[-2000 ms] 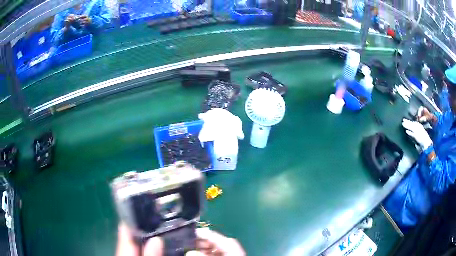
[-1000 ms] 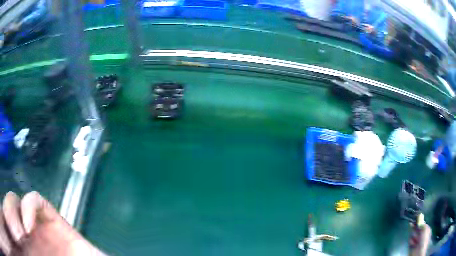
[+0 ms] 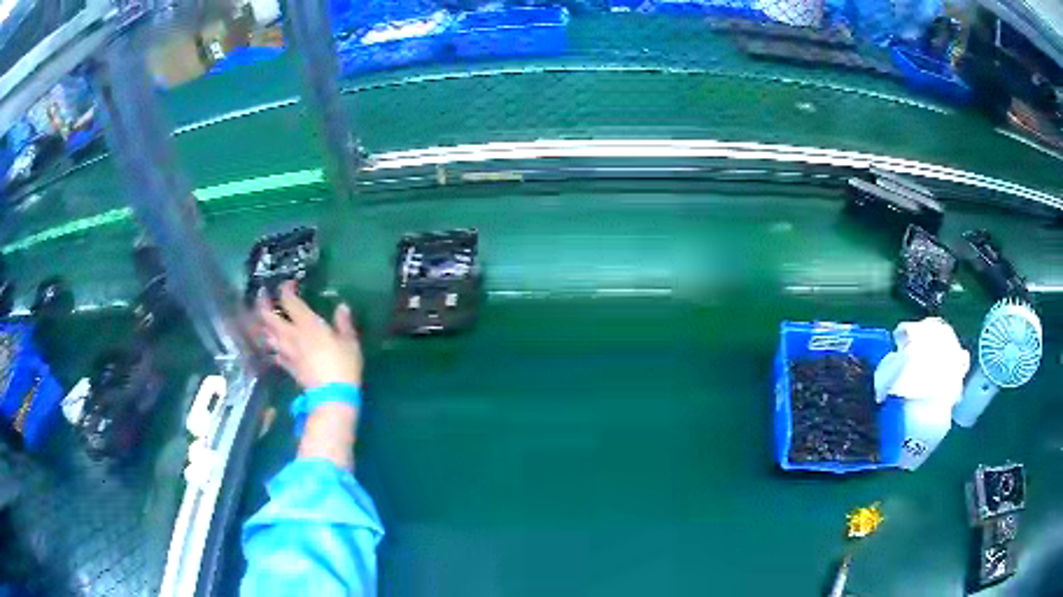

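My left hand [image 3: 305,338], with a blue wrist band, reaches out at the left with its fingers spread. Its fingertips are at the lower edge of an opened black camera unit [image 3: 283,259]; whether they touch it I cannot tell. A second opened black camera unit [image 3: 436,281] lies to the right of the hand. Another opened unit [image 3: 997,522] lies at the lower right with its inside showing. My right hand is not in view.
A blue bin [image 3: 782,397] of small black parts stands at the right, beside a cloth-draped white bottle [image 3: 921,391] and a portable fan [image 3: 1009,346]. A yellow object [image 3: 864,520] lies below them. A metal post [image 3: 175,222] and rail [image 3: 198,490] are at the left.
My left hand has moved from the lower left corner up to the left camera unit. My right hand, seen by the lower right unit, has left the picture. The view has shifted.
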